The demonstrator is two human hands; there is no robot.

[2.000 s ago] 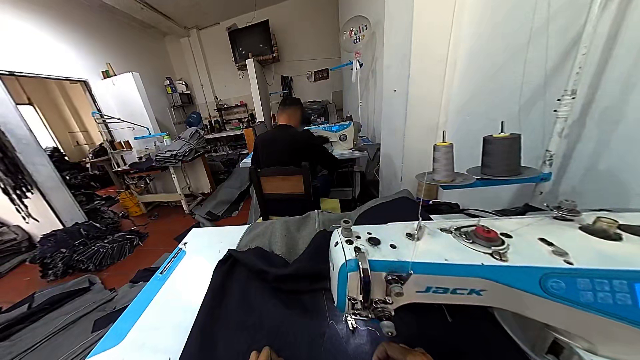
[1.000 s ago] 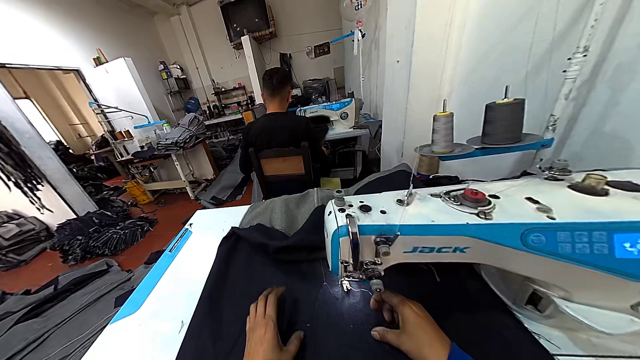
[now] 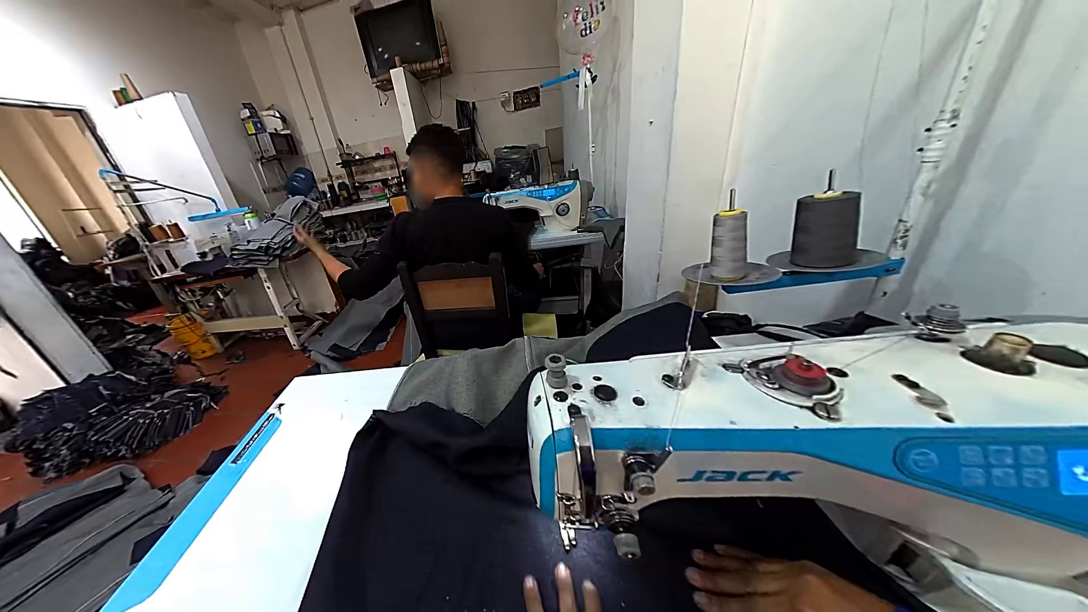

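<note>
Dark navy fabric (image 3: pixel 425 510) lies across the white sewing table and under the needle area of a Jack sewing machine (image 3: pixel 765 467). At the bottom edge, the fingertips of my left hand (image 3: pixel 561 591) rest spread on the fabric, just below the presser foot (image 3: pixel 568 535); the rest of that hand is out of frame. My right hand (image 3: pixel 765 582) lies flat on the cloth to the right of the needle, below the machine arm, its fingers pointing left. Neither hand appears to grip anything. Grey fabric (image 3: pixel 459 382) is behind the navy cloth.
Two thread cones, a light grey one (image 3: pixel 728 245) and a dark grey one (image 3: pixel 824 229), stand on a holder behind the machine. A co-worker (image 3: pixel 459 229) sits ahead on a wooden chair (image 3: pixel 455 297). Fabric piles (image 3: pixel 110 416) cover the floor at left.
My hands, higher on the fabric one second ago, are now lower in view and laid on it, the right one farther right. The co-worker has stretched an arm toward the stacked cloth at left.
</note>
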